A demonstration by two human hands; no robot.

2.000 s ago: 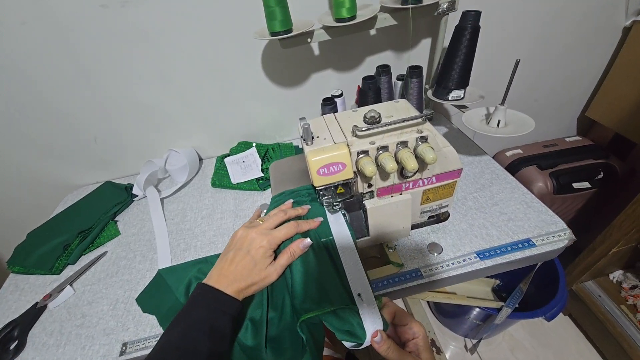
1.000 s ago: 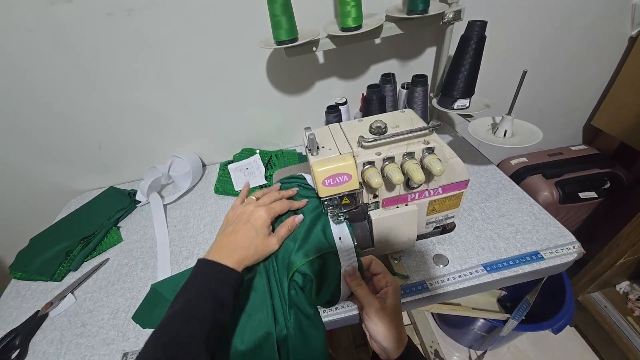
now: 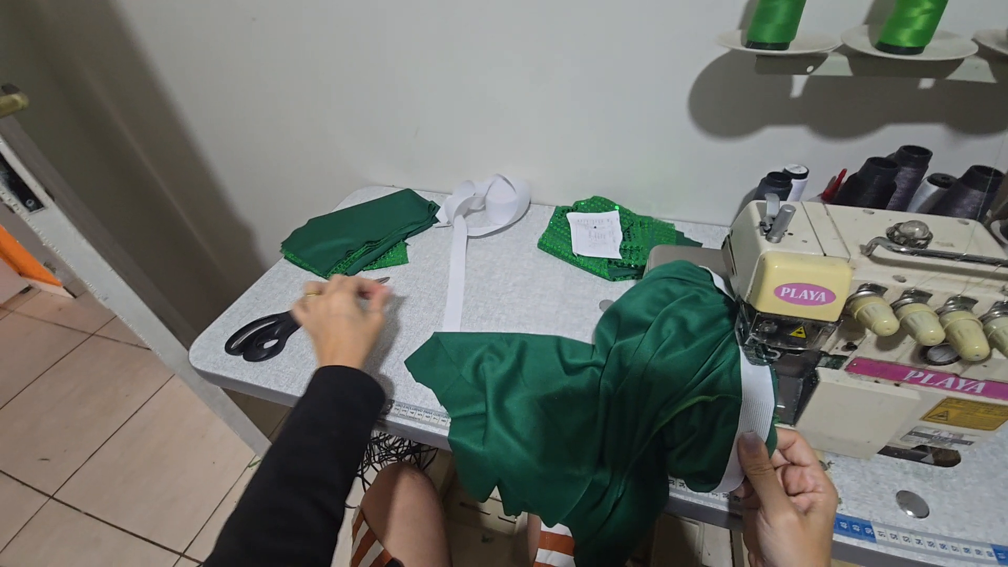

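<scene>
Dark green fabric (image 3: pixel 535 394) lies over the table's front edge and runs up to the overlock sewing machine (image 3: pixel 795 315), with white elastic (image 3: pixel 754 402) along its right side under the presser area. My right hand (image 3: pixel 787 496) pinches the elastic and the fabric edge just in front of the machine. Over the left part of the table, my left hand (image 3: pixel 342 315) covers part of the black-handled scissors (image 3: pixel 264 335); the fingertips are curled near the blades, and whether they grip anything is unclear.
Folded green fabric (image 3: pixel 354 232), a loose roll of white elastic (image 3: pixel 496 205) and green sequined fabric (image 3: pixel 579 236) with a paper tag lie along the back. Thread cones (image 3: pixel 866 185) stand behind the machine. A tape measure (image 3: pixel 890 535) runs along the front edge.
My left hand has left the green fabric by the machine and moved left to the scissors. My right hand stays at the elastic. The view has swung left.
</scene>
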